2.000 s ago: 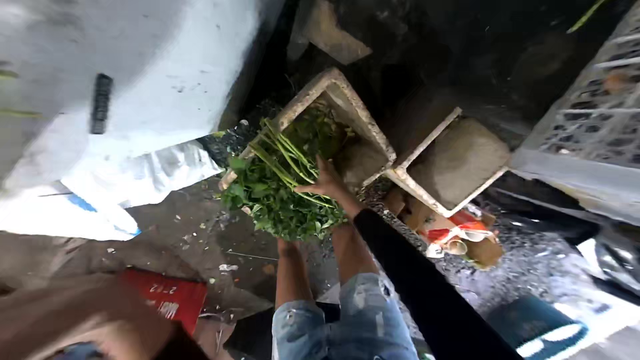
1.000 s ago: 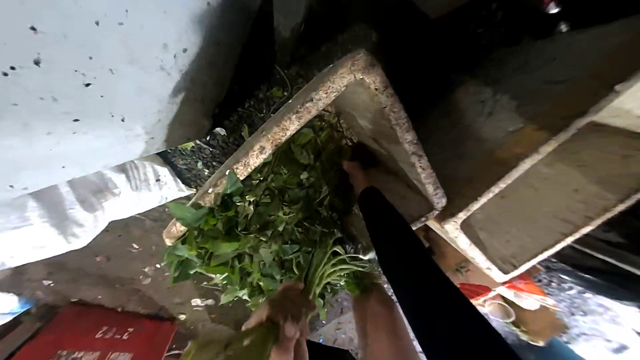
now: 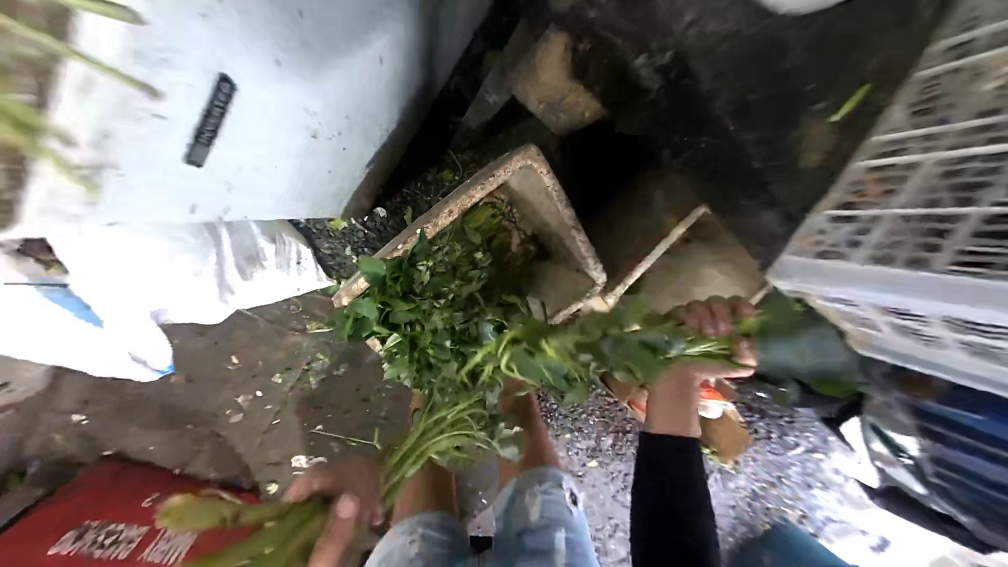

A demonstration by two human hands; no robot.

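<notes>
A large heap of leafy green stems (image 3: 441, 299) fills the left part of a worn, open foam box (image 3: 563, 213) and spills over its near edge. My right hand (image 3: 717, 335), below a black sleeve, is closed around a bunch of leafy stems (image 3: 598, 346) to the right of the heap, over the corner of a second box. My left hand (image 3: 342, 496), blurred at the lower left, holds thick greenish-yellow stalks (image 3: 260, 528). Pale green stems (image 3: 437, 433) hang between that hand and the heap, above my knees.
A second open box (image 3: 693, 260) adjoins the first on the right. White plastic crates (image 3: 929, 197) stand at the far right. On the left are a white container (image 3: 260, 102), white sacking (image 3: 228, 272) and a red printed bag (image 3: 102, 512). Scraps litter the wet ground.
My right hand has moved from inside the foam box out to the right and now grips a leafy bunch. The left hand has moved left, with stalks in it.
</notes>
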